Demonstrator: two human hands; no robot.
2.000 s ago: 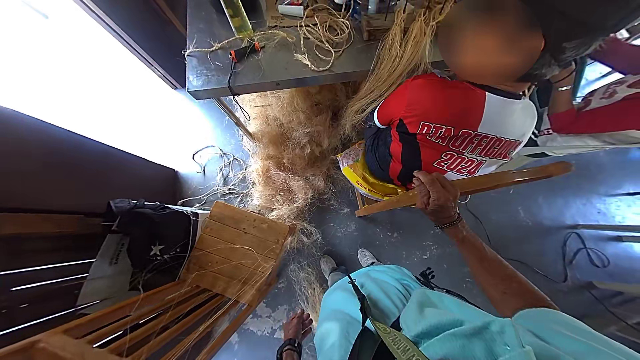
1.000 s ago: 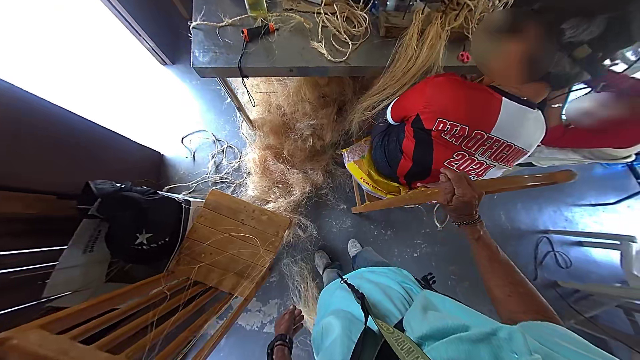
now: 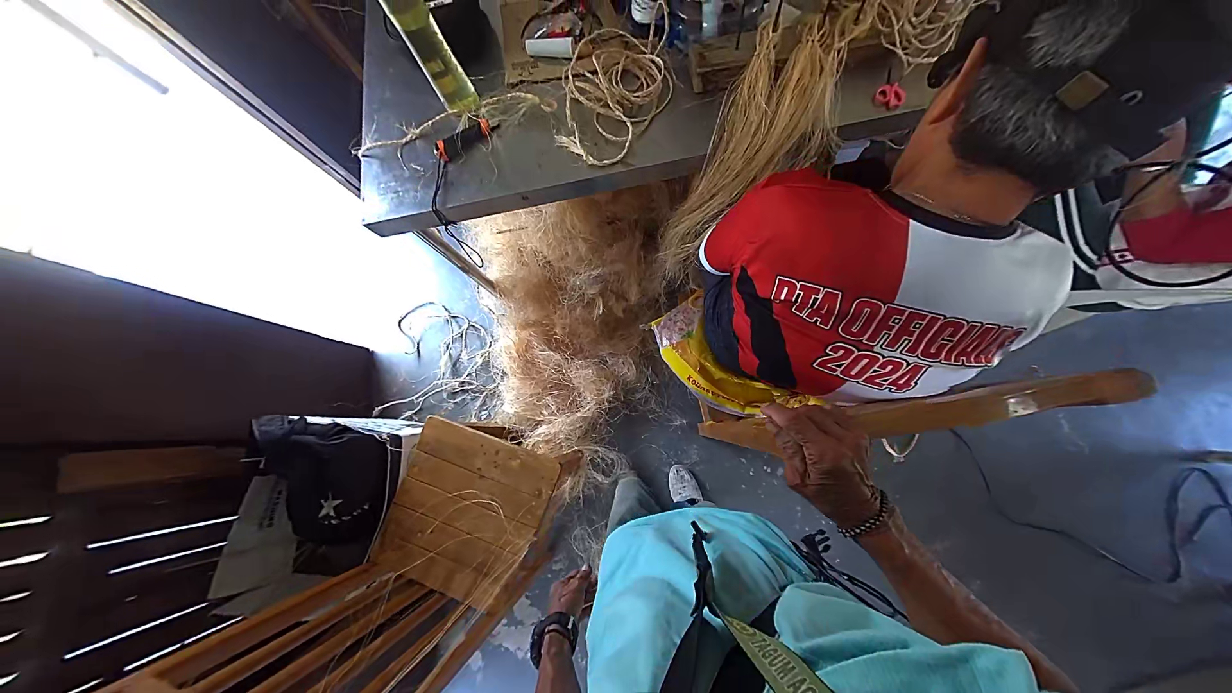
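My right hand [image 3: 823, 462], with a beaded bracelet at the wrist, rests on the wooden chair back [image 3: 924, 416] behind a seated person in a red and white shirt [image 3: 837, 279]; its fingers curl over the rail. Low in the view, my left hand [image 3: 572, 592], wearing a dark watch, hangs beside my teal clothing, partly hidden by it. Whether it holds anything is unclear. A large heap of tan fiber [image 3: 577, 308] lies under the metal table [image 3: 539, 197]. Long fiber strands [image 3: 770, 125] hang over the table edge near the seated person.
A slatted wooden chair [image 3: 472, 500] stands at the left, beside a black bag [image 3: 327, 491]. Coiled rope [image 3: 616, 91], a glass bottle [image 3: 433, 58], a black-and-orange tool [image 3: 464, 141] and pink-handled scissors [image 3: 889, 94] lie on the table. Cables [image 3: 1049, 529] cross the floor at right.
The seated person's head has turned away, toward the right. My right hand stays at the chair back. My left hand still hangs low beside my clothing.
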